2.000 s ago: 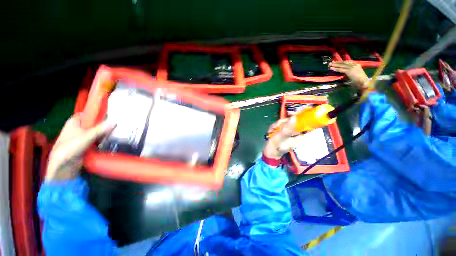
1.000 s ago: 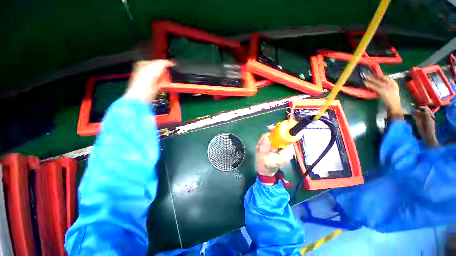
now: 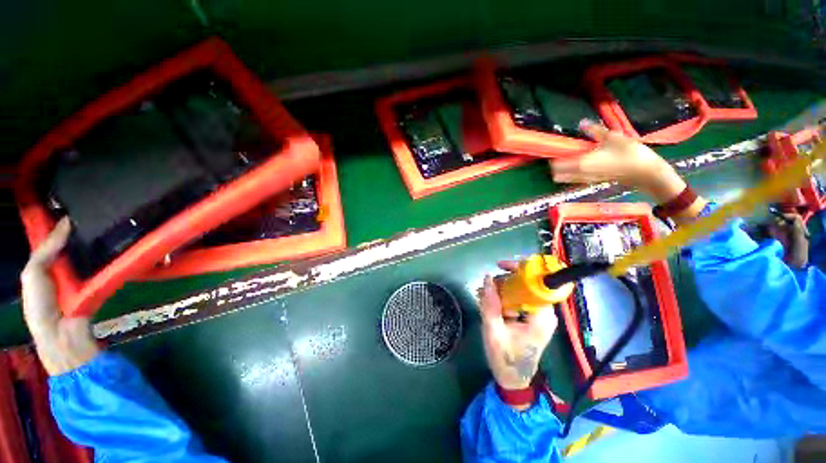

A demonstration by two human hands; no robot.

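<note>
My left hand grips the near left corner of a red-framed tablet at the left. That tablet is tilted and raised over another red-framed tablet lying on the green conveyor belt, hiding part of it. My right hand holds the yellow electric screwdriver above the dark green bench, left of a trayed tablet with a bright battery. The screwdriver's tip is not clearly visible. A dark red band is at my right wrist.
A round perforated dish lies on the bench. More trayed tablets lie on the belt. Another worker's hand reaches to one. A trayed tablet lies right of my hand. Red trays stand at lower left. A yellow cord crosses the right.
My left hand has moved left and holds a tablet over the one at the belt's left. The other tablets appear farther right. My right hand still holds the screwdriver.
</note>
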